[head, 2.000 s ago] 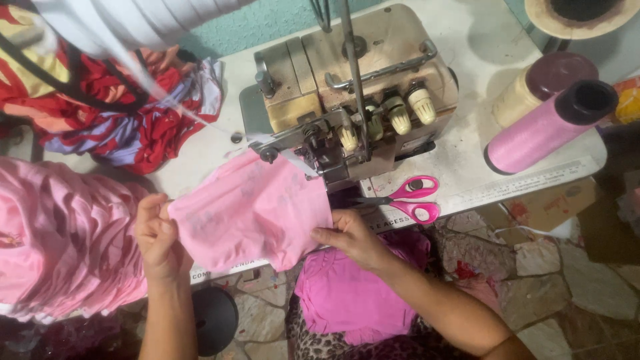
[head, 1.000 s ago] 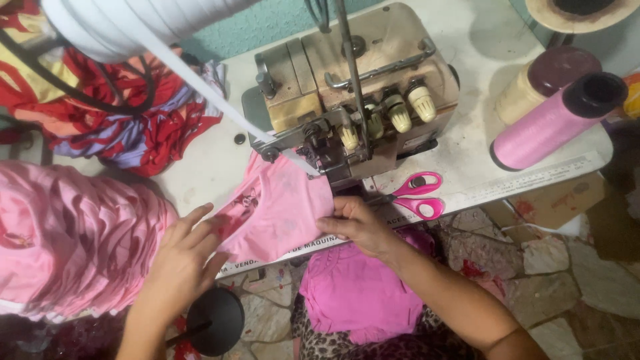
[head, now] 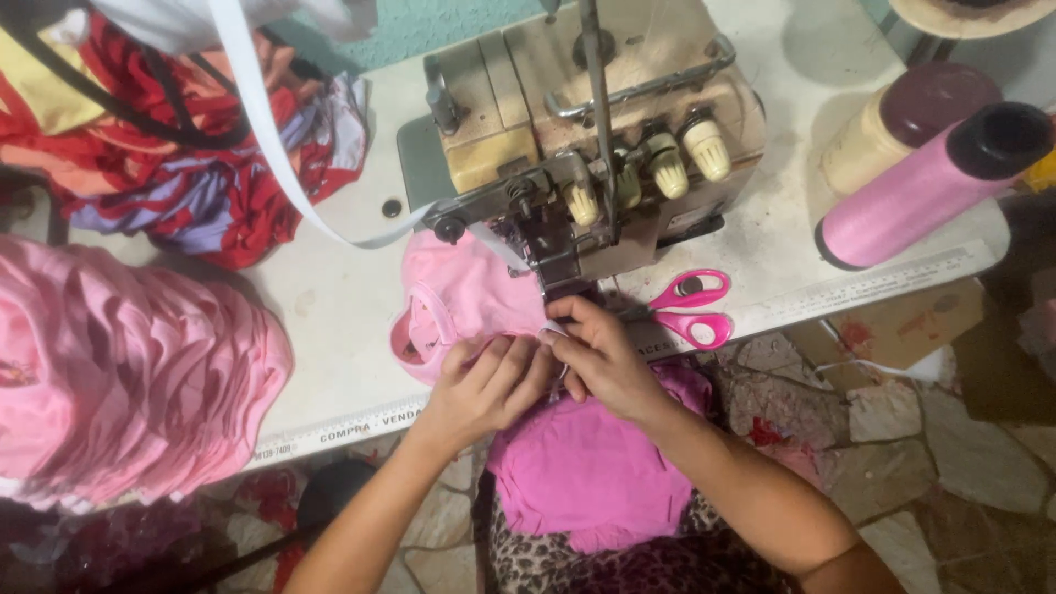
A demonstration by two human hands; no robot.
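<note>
A light pink fabric garment (head: pixel 487 289) lies on the table at the overlock sewing machine (head: pixel 610 124), its upper edge by the presser area. My left hand (head: pixel 495 379) grips the garment's near edge with curled fingers. Close beside it, my right hand (head: pixel 606 355) pinches the right corner, where a bit of white elastic (head: pixel 553 328) shows at the fingertips. A white elastic band (head: pixel 264 124) runs down from above into the machine's guide. Pink-handled scissors (head: pixel 693 309) lie right of my right hand. Folded brighter pink fabric (head: pixel 590 470) rests on my lap.
A pile of light pink pieces (head: pixel 132 371) sits at the left, with red, lilac and orange fabrics (head: pixel 206 157) behind it. On the right stand a pink thread cone (head: pixel 916 198) and a cream container with a dark lid (head: pixel 866 124). The table's front edge (head: pixel 371 429) bears a printed ruler.
My left hand has moved right from the garment's left side and is now beside my right hand. The garment is bunched closer to the machine. The elastic band hangs in a looser curve.
</note>
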